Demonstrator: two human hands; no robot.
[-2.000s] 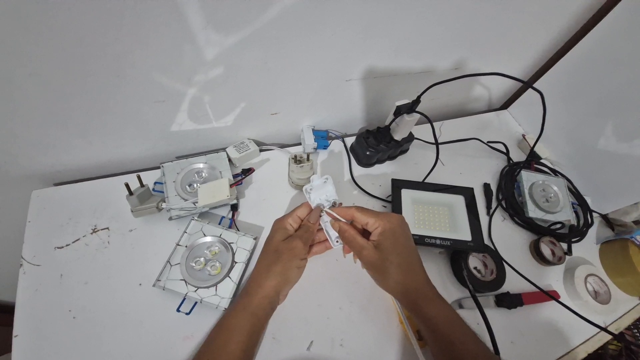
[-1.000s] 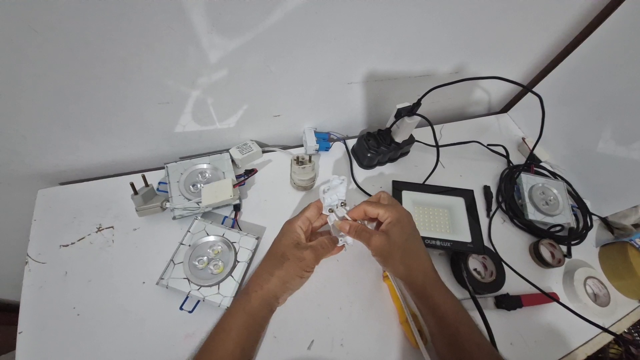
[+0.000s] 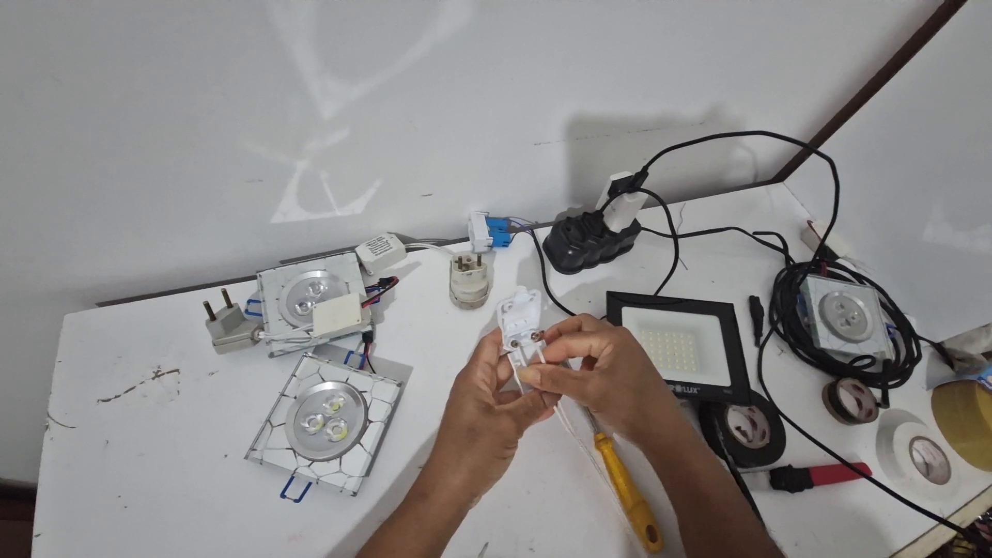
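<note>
An opened white plastic plug housing (image 3: 521, 311), with two metal screw terminals at its lower end, is held up by my left hand (image 3: 490, 399) from the left and below. White wires (image 3: 518, 367) run from the terminals down between the fingers of both hands. My right hand (image 3: 593, 368) pinches these wires near the right terminal. A white cord (image 3: 587, 444) trails down from the hands, beside a screwdriver with a yellow handle (image 3: 629, 492) that lies on the table below my right hand.
On the left lie two square glass LED downlights (image 3: 266, 422) and a plug (image 3: 232, 329). Behind stand another plug (image 3: 469, 283) and a black multi-socket adapter (image 3: 585, 244). Rightward are an LED floodlight (image 3: 738, 341), tape rolls (image 3: 779, 446), a red-handled tool (image 3: 837, 473) and coiled black cable (image 3: 903, 337).
The housing's inside and terminals now face up more plainly. My right fingers have shifted onto the white wires. The screwdriver's yellow handle, partly hidden by my right arm before, shows in full.
</note>
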